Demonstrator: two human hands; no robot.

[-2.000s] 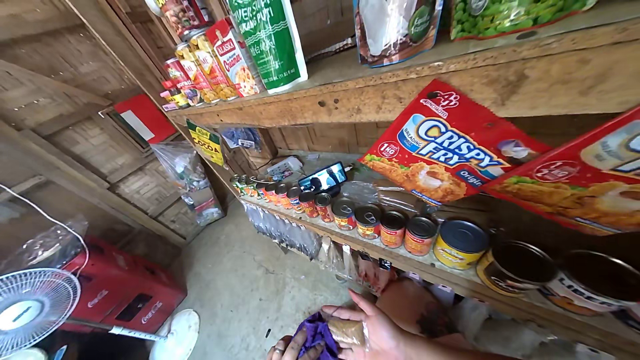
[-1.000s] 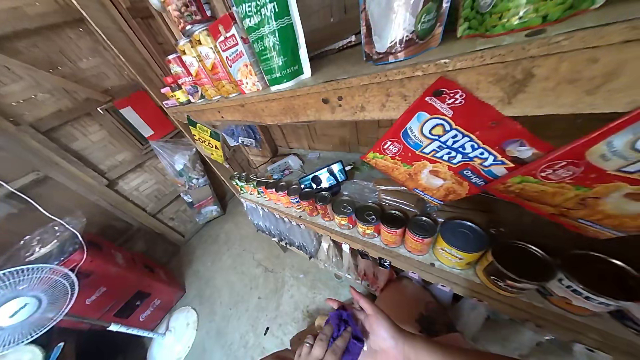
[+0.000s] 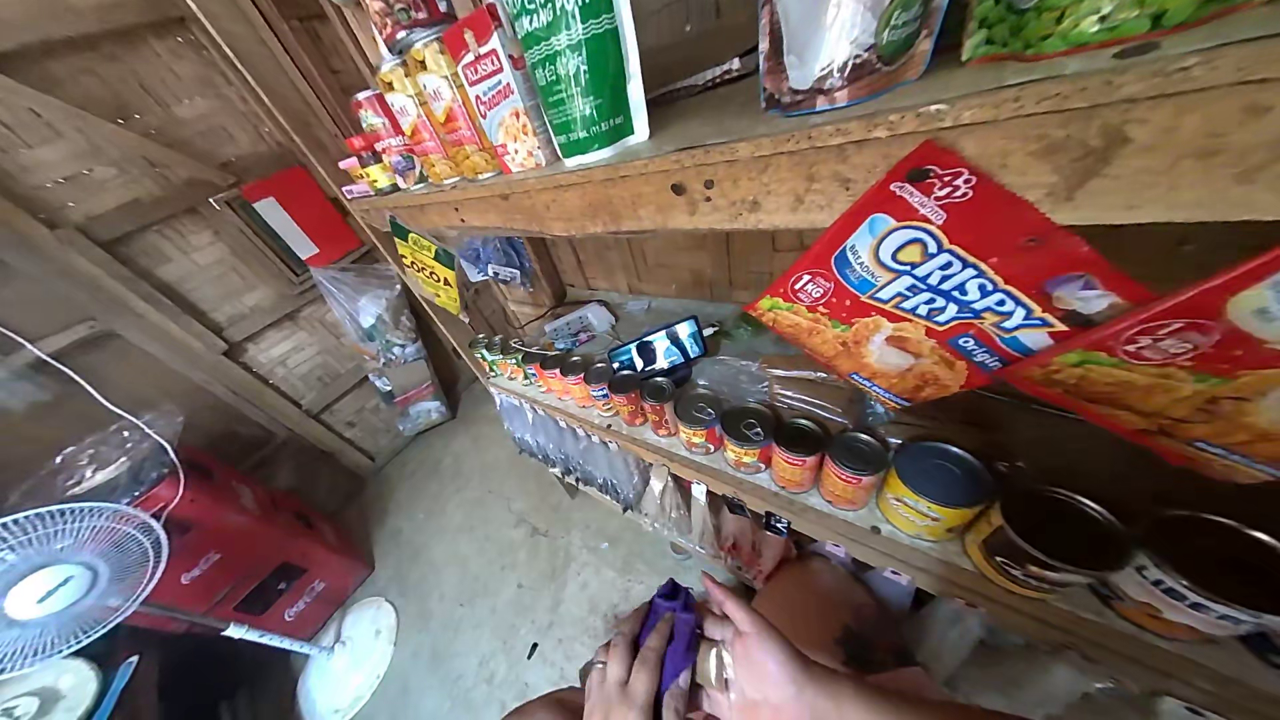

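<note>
Low in the view, my left hand (image 3: 625, 665) wears a ring and has its fingers closed on a purple cloth (image 3: 676, 625). My right hand (image 3: 755, 655) is against the cloth's other side and holds a small wrapped item (image 3: 712, 664), pale brown, partly hidden by the fingers. Both hands are close together above my lap, below the edge of the lower shelf.
A wooden shelf (image 3: 850, 500) holds a row of cans (image 3: 748, 440) and a lit phone (image 3: 657, 346). Red breading mix packets (image 3: 920, 290) hang from the upper shelf (image 3: 800, 175). At left stand a white fan (image 3: 60, 590) and red crates (image 3: 260, 540).
The small wrapped item lay in view on my right palm two seconds ago, and my hands and the purple cloth have since closed around it. The shelves look unchanged.
</note>
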